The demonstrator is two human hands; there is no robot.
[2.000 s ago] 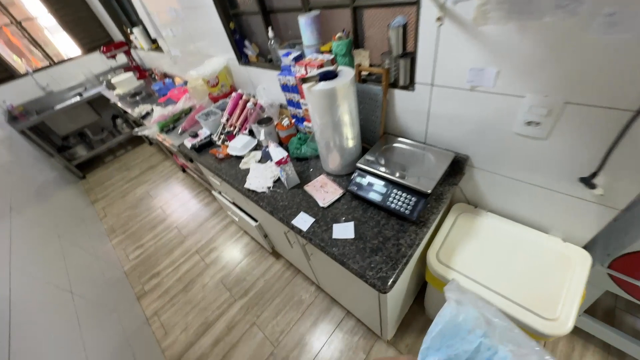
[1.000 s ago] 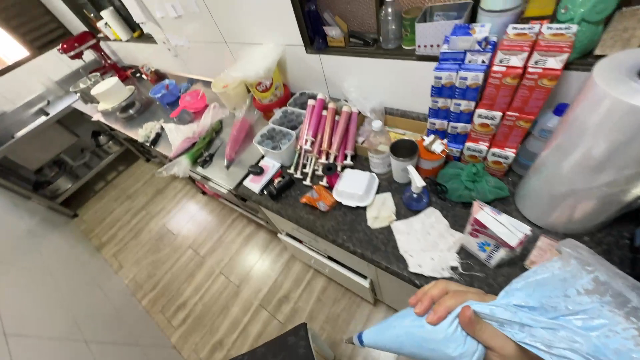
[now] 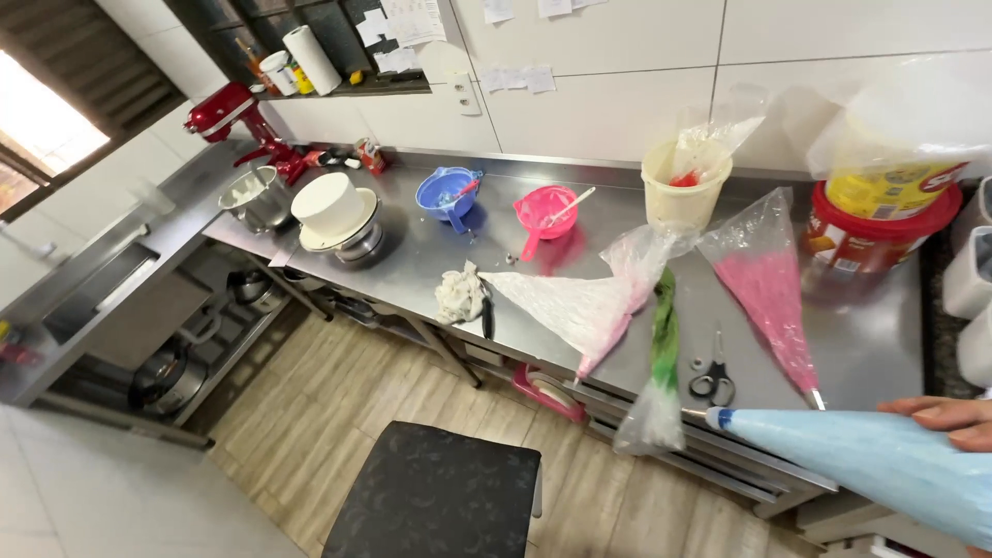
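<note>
At the right edge, my right hand point(image 3: 949, 422) is closed over a piping bag of light blue cream point(image 3: 852, 457); its metal tip points left, past the steel table's front edge. A bit of skin shows under the bag at the bottom corner; which hand it belongs to I cannot tell. My left hand is not otherwise seen. Near the tip lie black-handled scissors point(image 3: 713, 380), a green piping bag point(image 3: 664, 333) hanging partly over the edge, and a pink one point(image 3: 767, 302). Further left are a white and pink bag point(image 3: 573, 306) and a white-coated cake point(image 3: 329, 205) on a turntable.
A black-topped stool point(image 3: 434, 492) stands below the table point(image 3: 387, 271). A blue bowl point(image 3: 448, 194), a pink bowl point(image 3: 546, 213), a cream bucket point(image 3: 686, 186) and a crumpled cloth point(image 3: 461, 294) sit on top. A red stand mixer point(image 3: 240, 124) and metal bowl point(image 3: 256, 198) are further left.
The view has swung left along the counter, from the scale to the cake end. The hand on the blue piping bag, seen nearer the middle one second ago, is now at the right edge.
</note>
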